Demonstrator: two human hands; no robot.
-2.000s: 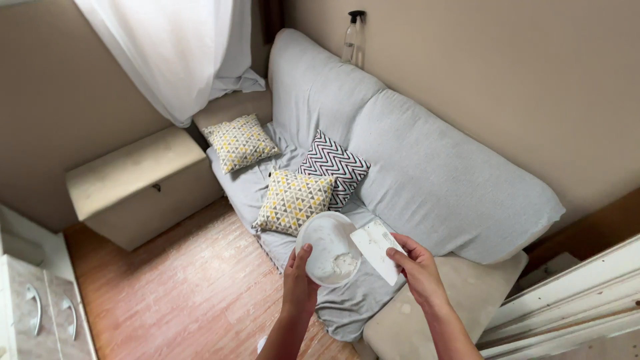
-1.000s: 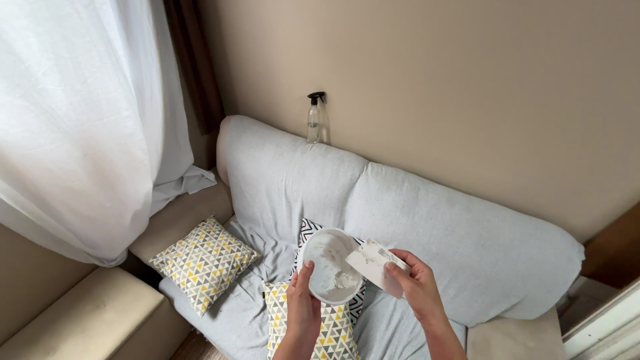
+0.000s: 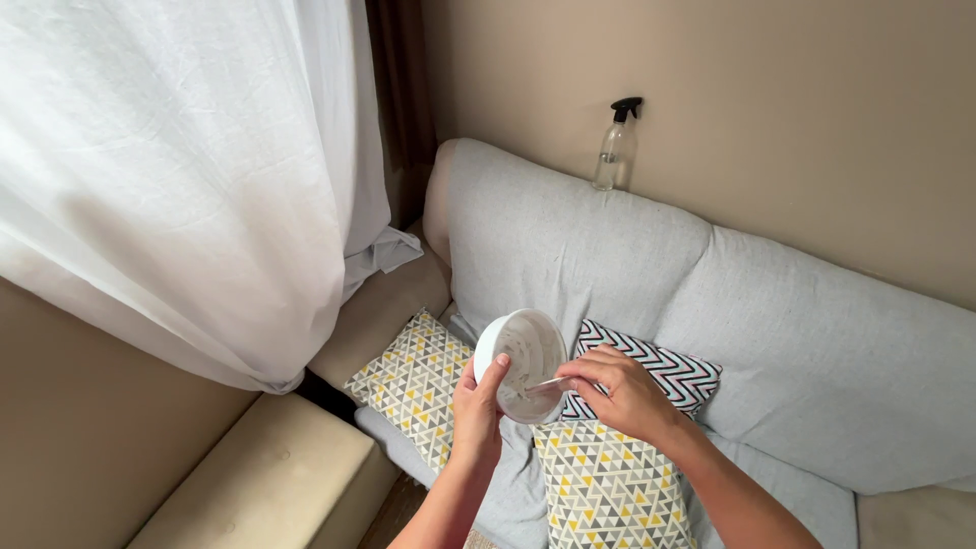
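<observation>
My left hand (image 3: 479, 412) holds a round white plastic tub (image 3: 534, 343) by its side, thumb on the rim, the opening tilted toward me. Whitish paste is smeared over the tub's inner wall. In my right hand (image 3: 621, 389) is a flat white scraper (image 3: 545, 386), pinched between thumb and fingers and seen nearly edge-on. Its far end reaches inside the tub, low by the paste; whether it touches the wall I cannot tell.
Beyond my hands stands a sofa under a grey cover (image 3: 564, 236), with two triangle-patterned cushions (image 3: 419, 389) and a zigzag cushion (image 3: 686, 374). A spray bottle (image 3: 608, 156) stands atop the backrest. White curtain (image 3: 229, 191) and beige ottoman (image 3: 267, 473) are at left.
The scraper, earlier flat-side toward me at the tub's rim, is now turned nearly edge-on with its end inside the tub. The tub is tilted more sideways. The view has swung up and left.
</observation>
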